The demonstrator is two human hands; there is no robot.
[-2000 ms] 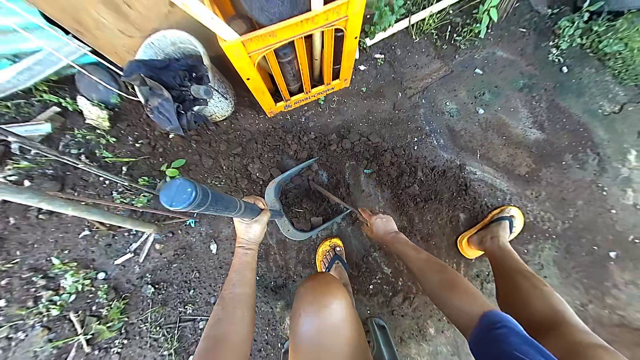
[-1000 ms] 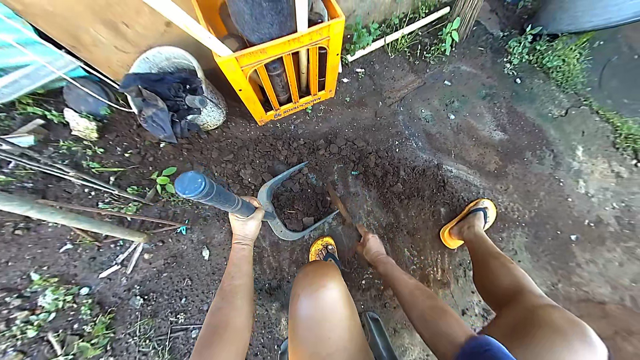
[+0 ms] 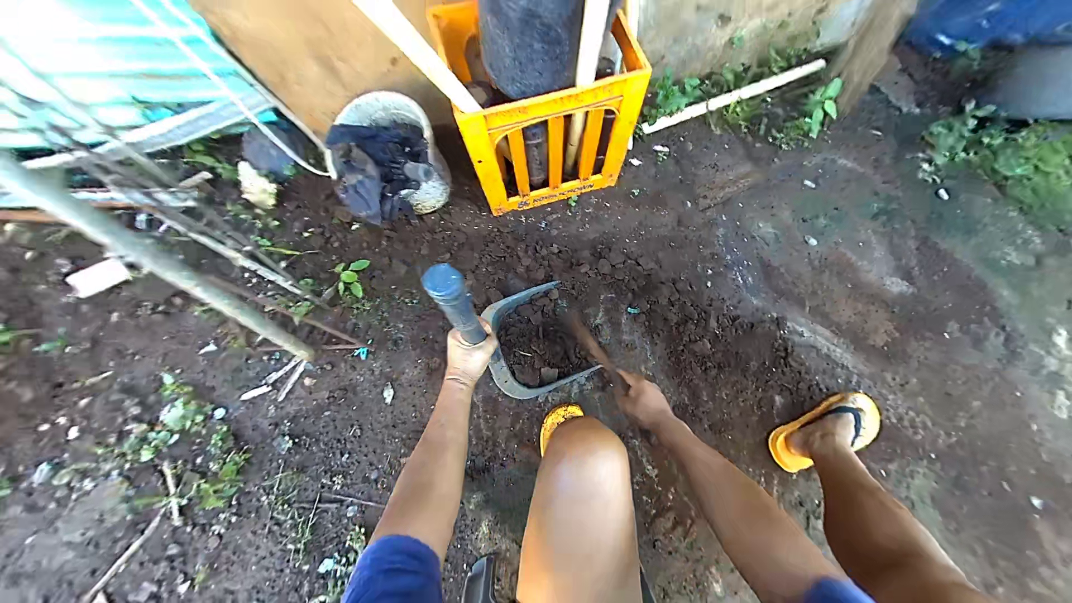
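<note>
My left hand (image 3: 469, 356) grips the blue-topped handle of a dustpan (image 3: 512, 387), whose open side faces right on the ground. Dark clumpy soil (image 3: 540, 339) lies inside its curved rim. A narrow brown tool (image 3: 596, 345), perhaps a blade or flat stick, is held in my right hand (image 3: 645, 402); its blurred far end is over the right part of the soil. Loose soil (image 3: 670, 310) is spread behind and to the right of the pan. My two feet wear yellow flip-flops (image 3: 825, 427), one on either side of the right forearm.
A yellow plastic crate (image 3: 553, 113) holding a dark container and poles stands against the wall. Left of it is a whitish bucket (image 3: 431, 180) with dark cloth. Thin poles (image 3: 167, 268) slant in at the left. A pale stick (image 3: 737, 96) lies by the wall at the right.
The view has shifted left. The brown tool's far end has moved relative to the pan, from inside it at first to beyond its open side, then back over the soil at its right.
</note>
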